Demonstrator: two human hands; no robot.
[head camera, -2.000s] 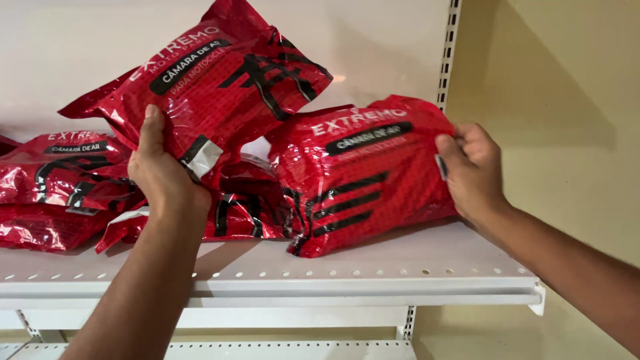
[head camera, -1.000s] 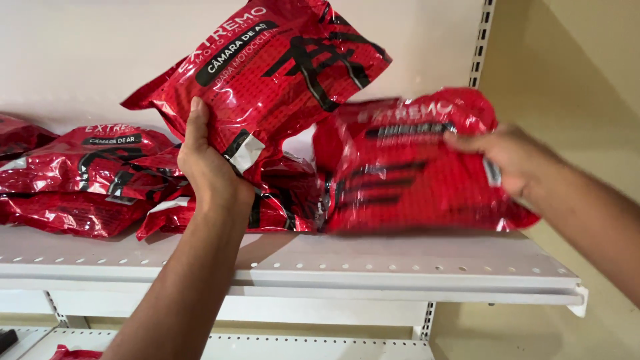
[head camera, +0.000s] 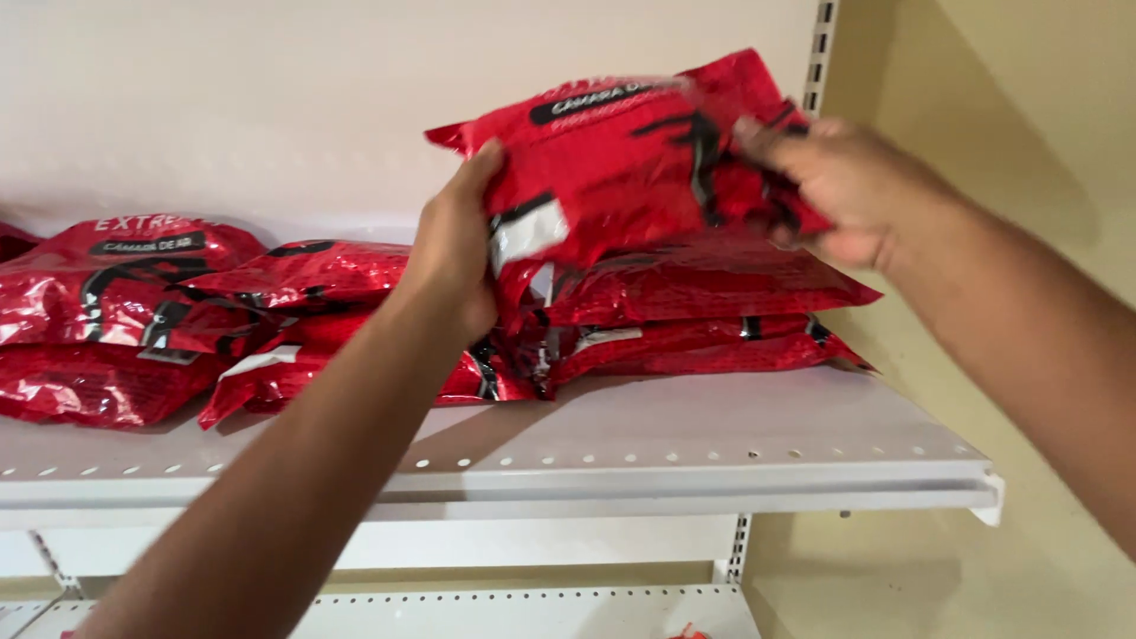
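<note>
A red plastic packet of motorcycle inner tube (head camera: 612, 169) is held tilted above the right end of the shelf. My left hand (head camera: 457, 240) grips its left edge, thumb on the front. At its right edge my right hand (head camera: 843, 191) is closed on the film, slightly blurred. Directly beneath lie two stacked red packets, the upper one (head camera: 710, 284) and the lower one (head camera: 710, 351). More red packets (head camera: 151, 275) lie in stacks to the left, some partly behind my left forearm.
The white metal shelf (head camera: 666, 426) has a perforated front edge and ends at the right by a beige wall (head camera: 1003, 266). A slotted upright (head camera: 821, 53) stands behind. Below is another white perforated shelf (head camera: 532, 617) with a small red item at its edge.
My right hand has let go of the packet at the right, which now lies on the stack, and has taken hold of the packet in my left hand. That packet has moved right and lower.
</note>
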